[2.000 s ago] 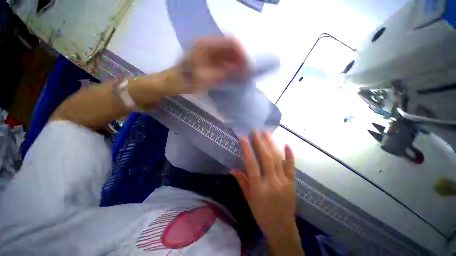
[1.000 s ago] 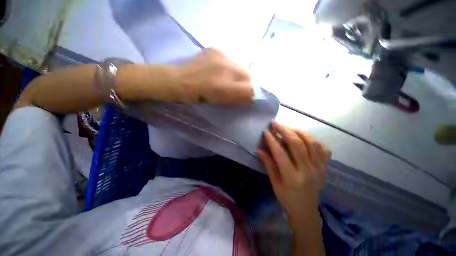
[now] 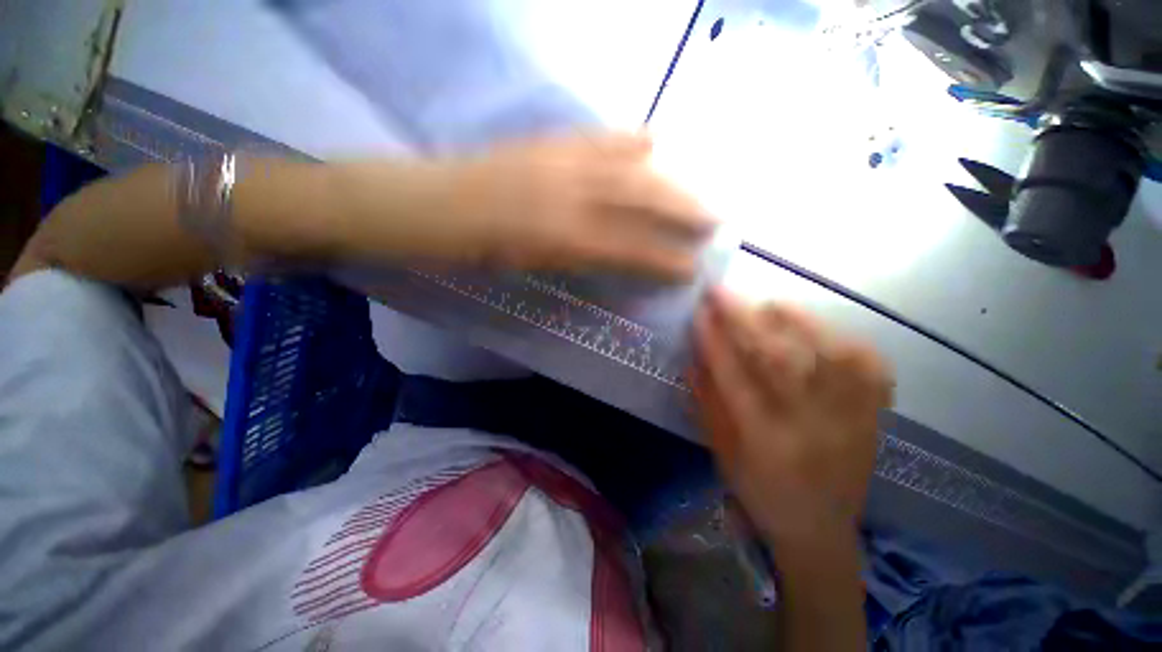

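Note:
A pale blue-grey fabric piece (image 3: 446,77) lies on the white table and runs under my left forearm. My left hand (image 3: 593,210) is blurred and lies over the fabric near the table's front edge, palm hidden. My right hand (image 3: 790,395) is at the front edge, its fingers bent and pinching a small bit of whitish fabric (image 3: 720,268) beside my left fingertips. How much fabric is under the left hand is hidden.
Dark cylinder attachment (image 3: 1077,191) hangs at the upper right, with black snips blades (image 3: 981,194) beside it. A ruler strip (image 3: 943,478) runs along the table's front edge. A blue basket (image 3: 287,395) stands below left, blue garment pieces (image 3: 994,618) below right.
The view has shifted. My left hand has come down from its raised place onto the fabric, and my right hand has gone from flat to bent fingers at the fabric's end.

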